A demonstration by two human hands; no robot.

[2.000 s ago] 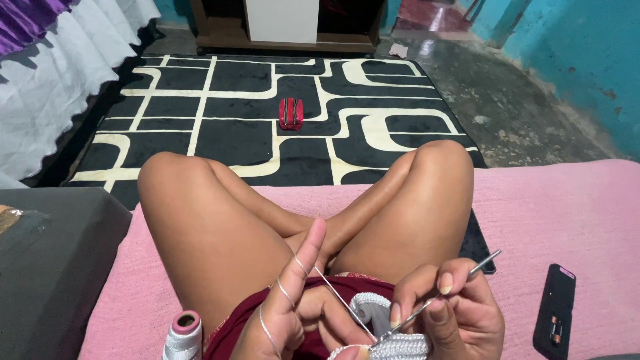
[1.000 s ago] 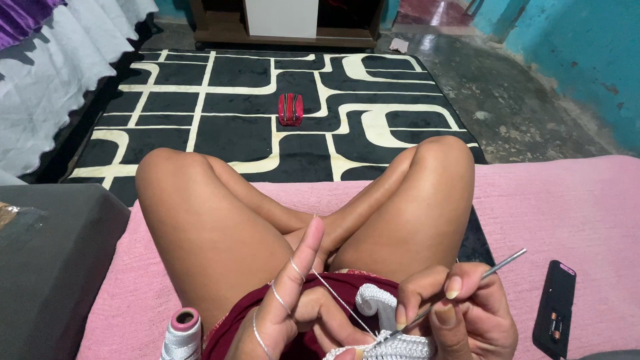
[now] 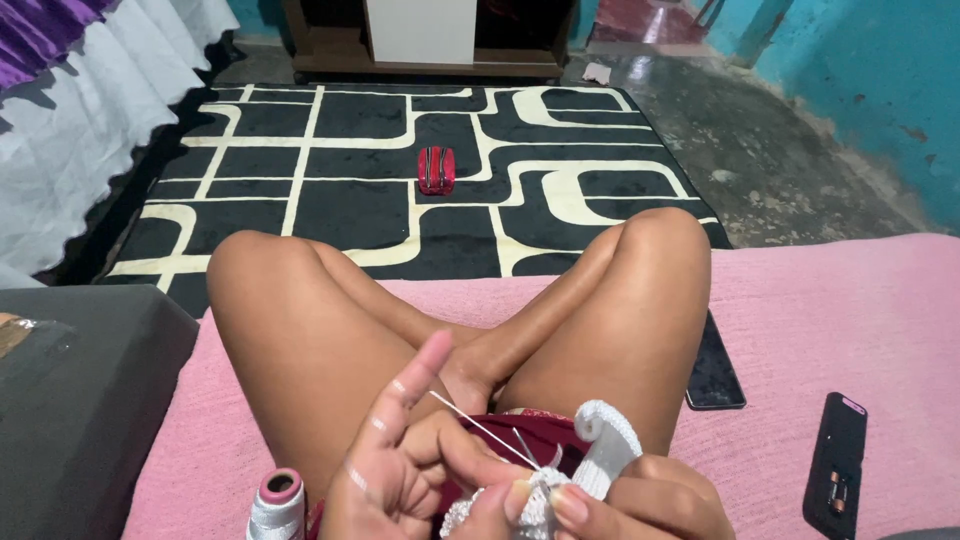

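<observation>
My left hand (image 3: 420,457) pinches white crocheted fabric (image 3: 532,510) between thumb and a finger, its index finger raised with white thread (image 3: 484,429) wound around it. The thread runs down to the work. My right hand (image 3: 637,502) grips the same piece from the right, its thumb at the stitches beside the left thumb. A thin metal tip, apparently of the crochet hook (image 3: 525,442), shows above the stitches; its shaft is hidden. A curled end of the crochet strip (image 3: 611,442) stands up by the right fingers. Left of the hands stands a cone of white thread (image 3: 276,510).
A smartphone (image 3: 716,367) lies on the pink cover (image 3: 780,300) by the right knee, with a black case (image 3: 836,465) farther right. A grey cushion (image 3: 90,390) is at left. A red zippered pouch (image 3: 436,171) sits on the patterned rug (image 3: 360,161) ahead.
My right hand has turned and come in against the left fingertips. The hook's long shaft, which pointed up to the right before, is out of sight. The curled crochet end stands higher.
</observation>
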